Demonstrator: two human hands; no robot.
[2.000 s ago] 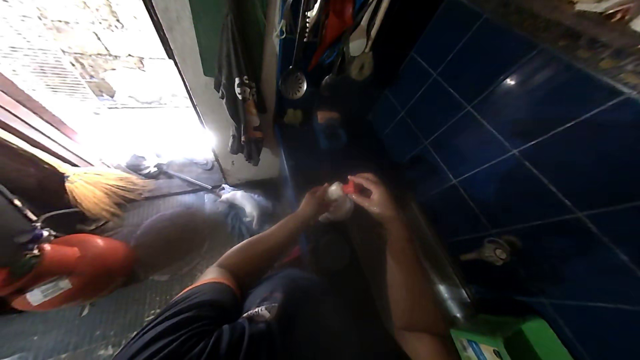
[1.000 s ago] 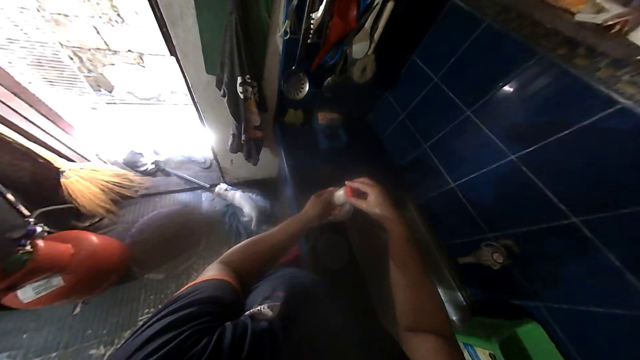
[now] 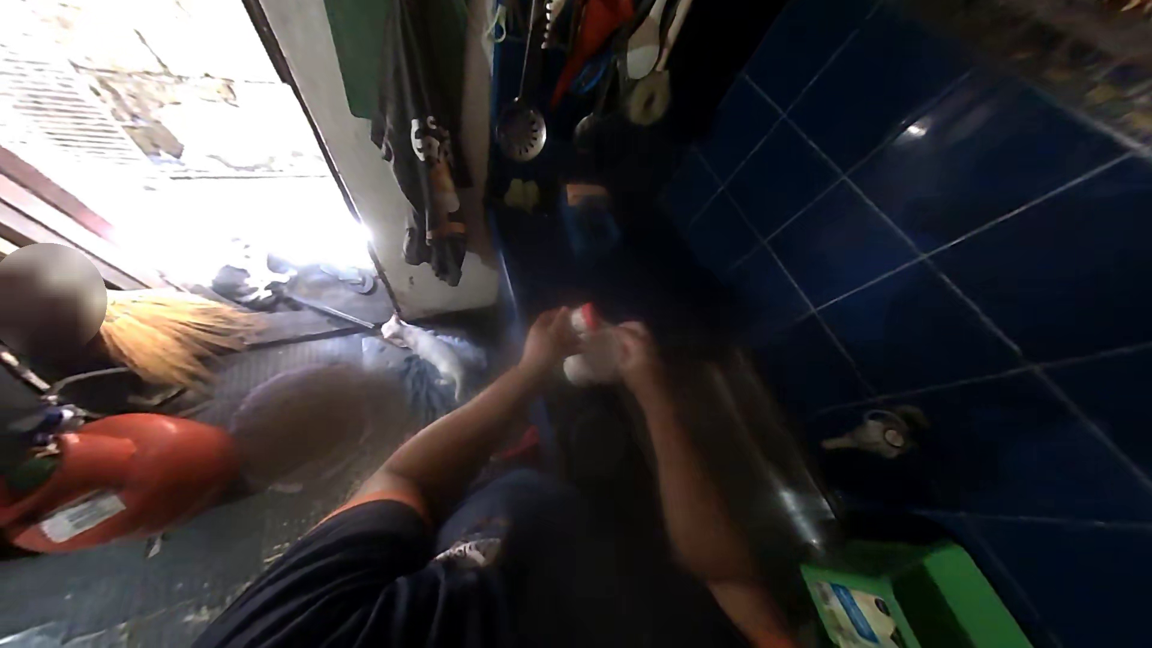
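Observation:
Both of my hands are together near the middle of the view, over a dark area beside the blue tiled wall. My left hand is closed around a small white thing with a red top, too blurred to name. My right hand is close on its right side, blurred; whether its fingers hold something cannot be told. A white rounded thing shows just below and between the hands.
Kitchen utensils with a slotted skimmer hang ahead. A tap sticks out from the tiles at right, above a green plastic container. Left are an orange gas cylinder, a straw broom, hanging cloths and a bright doorway.
My right hand has moved off the red top and now sits lower and to the right of it. My left hand remains at the small white thing.

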